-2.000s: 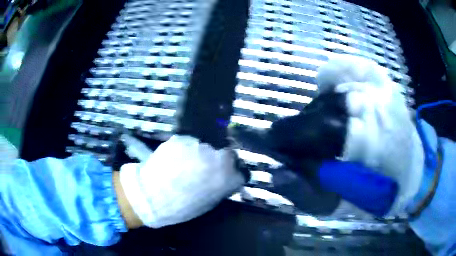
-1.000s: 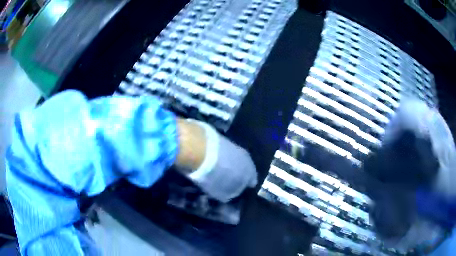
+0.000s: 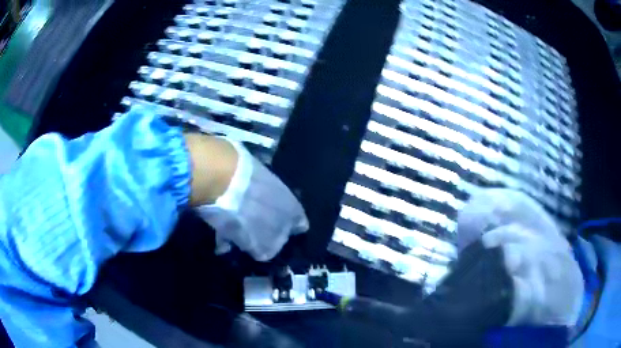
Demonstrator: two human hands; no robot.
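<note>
A silver heat sink bar with two small black parts and short pins lies at the lower middle of the black tray. My left hand, white-gloved, is just above and behind the bar; its fingertips are dark and partly hidden. It is unclear whether it touches anything. My right hand, white-gloved, holds a long dark pen-shaped tool with a yellow ring. Its dark blue tip is at the right black part on the bar. The tool's blue handle end shows at the bottom edge.
Dense rows of silver heat sink bars stand right of centre, reaching my right hand. Another block of rows lies at the upper left, behind my left hand. The black tray shows as a dark strip between them. Green mat shows at the far left.
The view has shifted. The separate bar now shows clear of my left hand, which is higher. My right hand has brought the tool tip from beside the right rows down to this bar.
</note>
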